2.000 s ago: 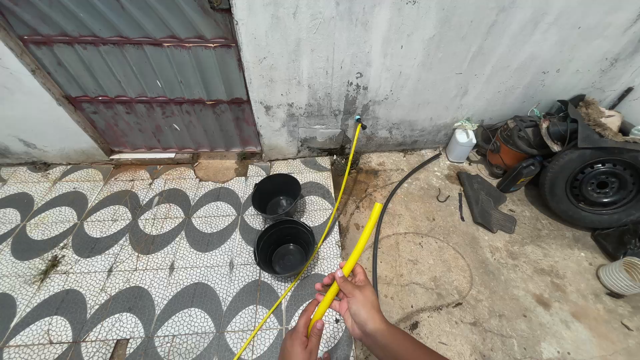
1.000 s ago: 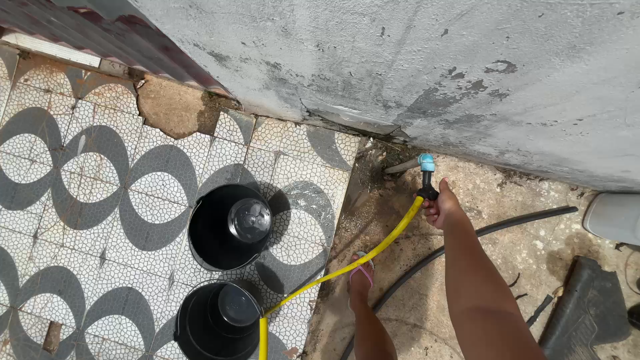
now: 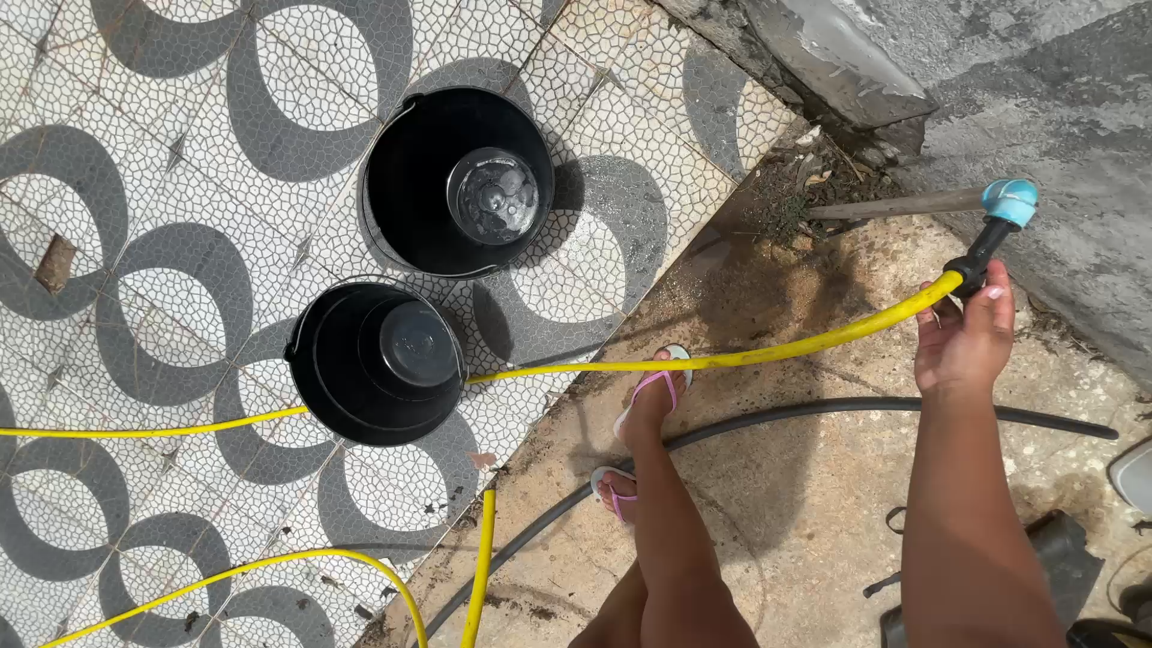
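My right hand [image 3: 967, 328], palm up, has its thumb and fingers around the black plastic tap [image 3: 974, 265] where the yellow hose [image 3: 792, 348] joins it. A light blue pipe elbow [image 3: 1010, 202] holds the tap at the end of a grey pipe [image 3: 900, 205] beside the wall. From the tap the hose runs left over the ground and passes behind the lower black bucket [image 3: 369, 360]. My left hand is out of view. At the bottom, a separate-looking stretch of yellow hose [image 3: 481, 567] has a visible end.
Another black bucket [image 3: 459, 180] with some liquid at its bottom stands on patterned tiles [image 3: 576, 261]. A black hose [image 3: 774, 414] curves over the concrete past my feet in flip-flops [image 3: 652, 387]. The rough grey wall [image 3: 1062, 117] rises at upper right; dark scraps [image 3: 1062, 558] lie lower right.
Two seconds ago both hands held a piece of yellow hose away from the tap. My right hand was at the tap one second ago and remains there. The view has moved closer.
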